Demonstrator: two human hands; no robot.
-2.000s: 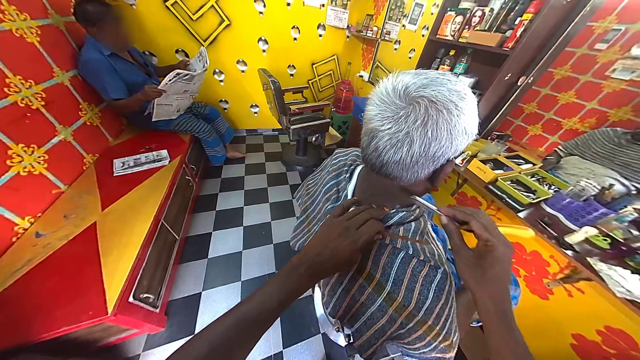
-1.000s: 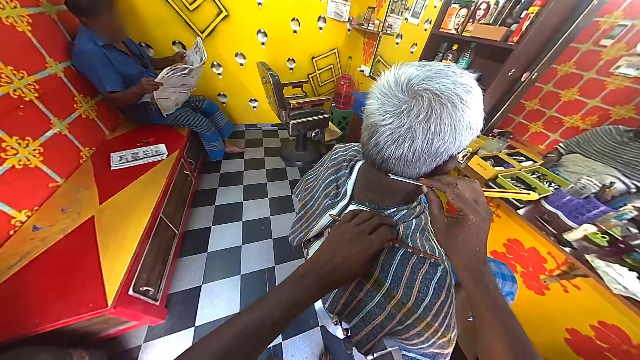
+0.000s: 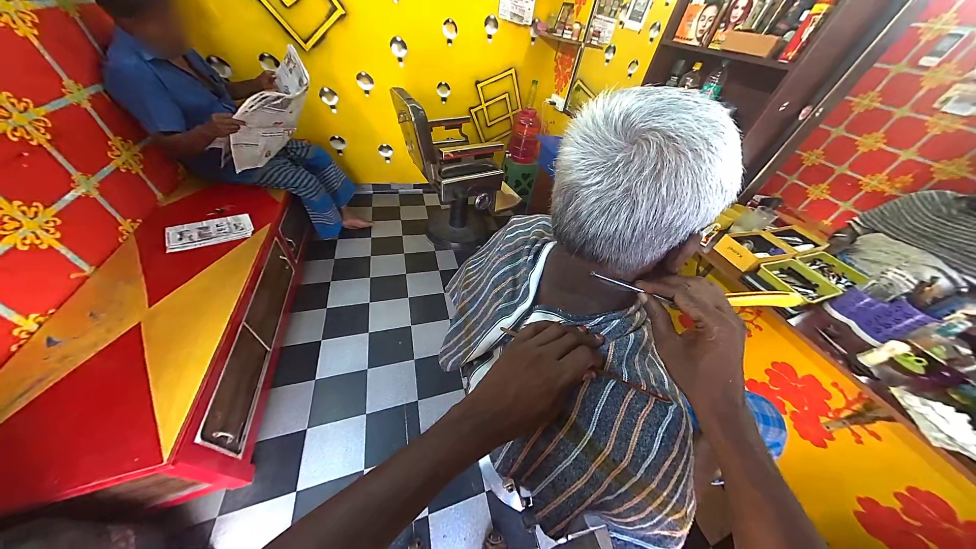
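A seated person with short grey hair faces away, wrapped in a striped barber's cape. My right hand grips a straight razor with a yellow handle; its thin blade lies against the nape. My left hand rests on the cape at the upper back, closed on a thin brown comb whose two ends stick out on either side of the fingers.
Beyond stands a barber's chair on the checkered floor. A person with a newspaper sits on the red and yellow bench. Tool trays line the counter at right, below a mirror. Bottles stand on a shelf.
My right hand has come in closer to the neck since two seconds ago, and the yellow handle now points out to the right. The left hand stays on the upper back.
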